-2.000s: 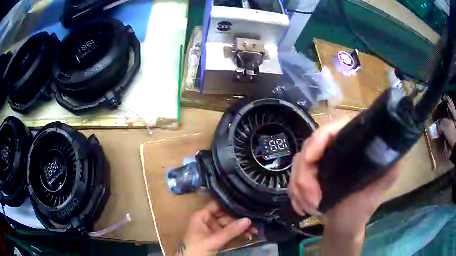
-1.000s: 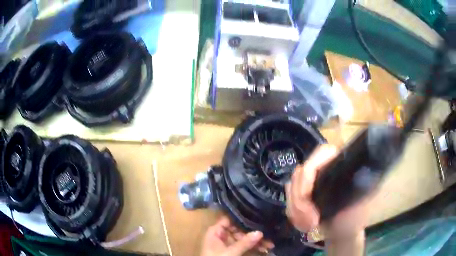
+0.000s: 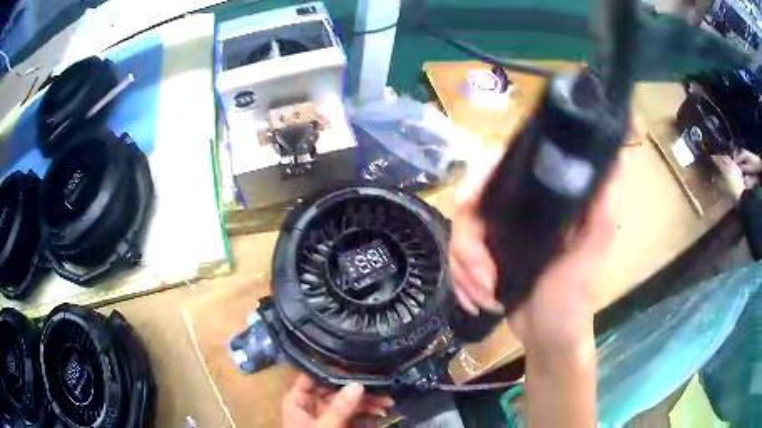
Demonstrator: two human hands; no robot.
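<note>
A black round fan unit (image 3: 363, 272) lies face up, its centre display lit and its radial blades showing. My left hand (image 3: 330, 407) holds its lower rim, thumb on the near edge, some fingers hidden underneath. My right hand (image 3: 535, 267) is wrapped around a thick black electric screwdriver (image 3: 543, 180), which slants at the fan's right side. The driver's tip is hidden, so contact with a screw cannot be told. A silvery wrapped part (image 3: 253, 344) sits at the fan's lower left. A thin pinkish wire lead (image 3: 480, 386) runs right from the fan's lower edge.
A white-grey screw feeder (image 3: 288, 155) stands behind the fan, beside a clear parts bag (image 3: 409, 142). Several fans stand at left on a foam pad (image 3: 185, 167) and the bench. A brown board (image 3: 451, 88) lies beyond. Another person's hand (image 3: 735, 171) works at far right.
The view has shifted, so the fan and feeder appear further left. The driver is more upright, and the fan's right face and lettering are uncovered. My left hand stays at the rim.
</note>
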